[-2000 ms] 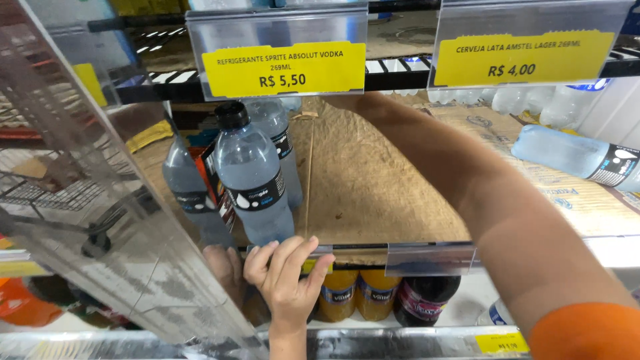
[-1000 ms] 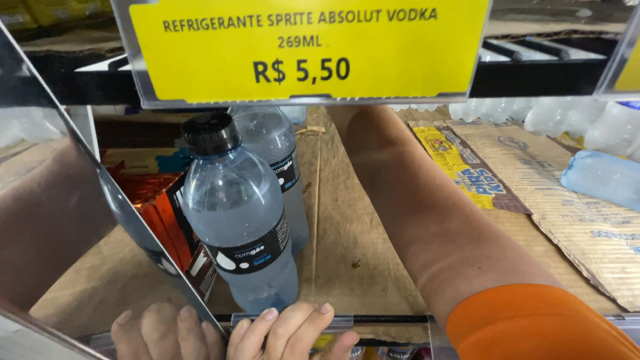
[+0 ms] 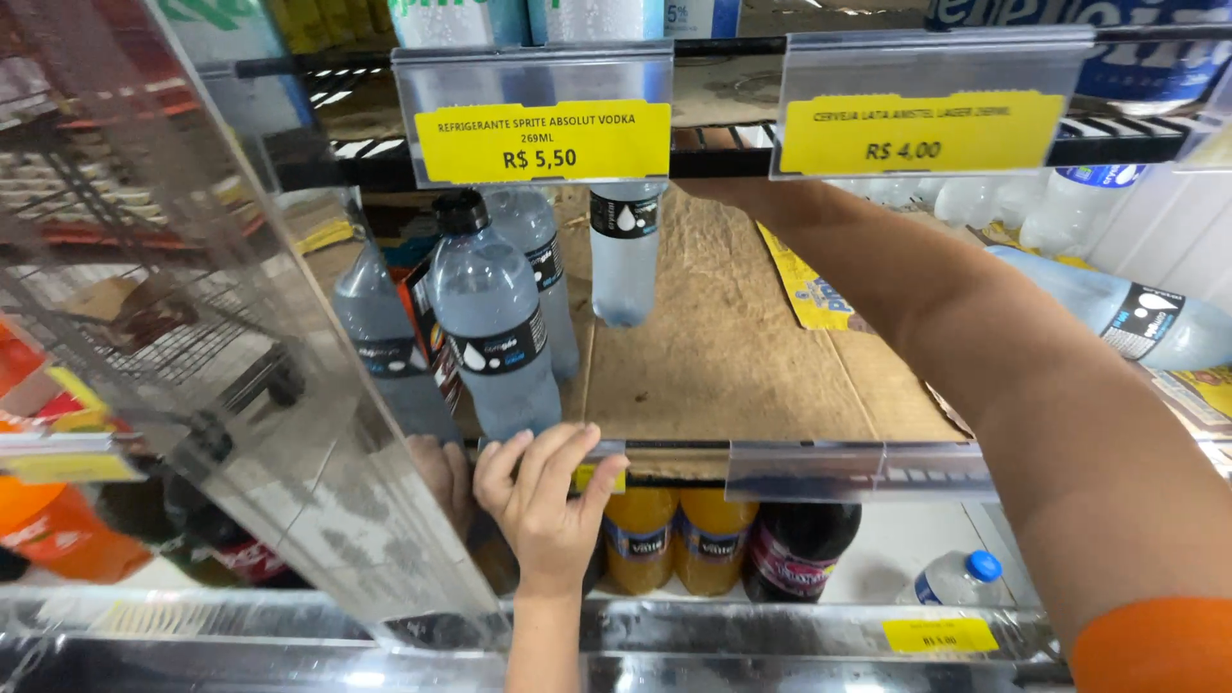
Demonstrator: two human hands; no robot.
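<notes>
My left hand [image 3: 551, 496] rests its fingertips on the front edge of the cardboard-lined shelf [image 3: 712, 385], just below an upright water bottle with a black cap and black label [image 3: 491, 318]. A second such bottle [image 3: 544, 260] stands behind it. My right arm reaches deep over the shelf, and my right hand [image 3: 717, 164] is mostly hidden behind the upper rack and its price tags. Near that hand a third black-labelled bottle [image 3: 626, 255] hangs base down, its top hidden; the grip on it is not visible. Another bottle [image 3: 1126, 303] lies on its side at the right.
A mirrored side panel [image 3: 337, 385] rises at the left. Plastic price holders [image 3: 544, 125] hang from the black rack above, which carries cans [image 3: 457, 21]. Orange juice bottles [image 3: 640, 544], a dark soda bottle [image 3: 804, 549] and a blue-capped bottle [image 3: 958, 577] stand below.
A black-labelled bottle has come into view beside my right hand, over cardboard that showed no bottle there before. My left hand stays at the shelf edge. The view has drawn back since one second ago.
</notes>
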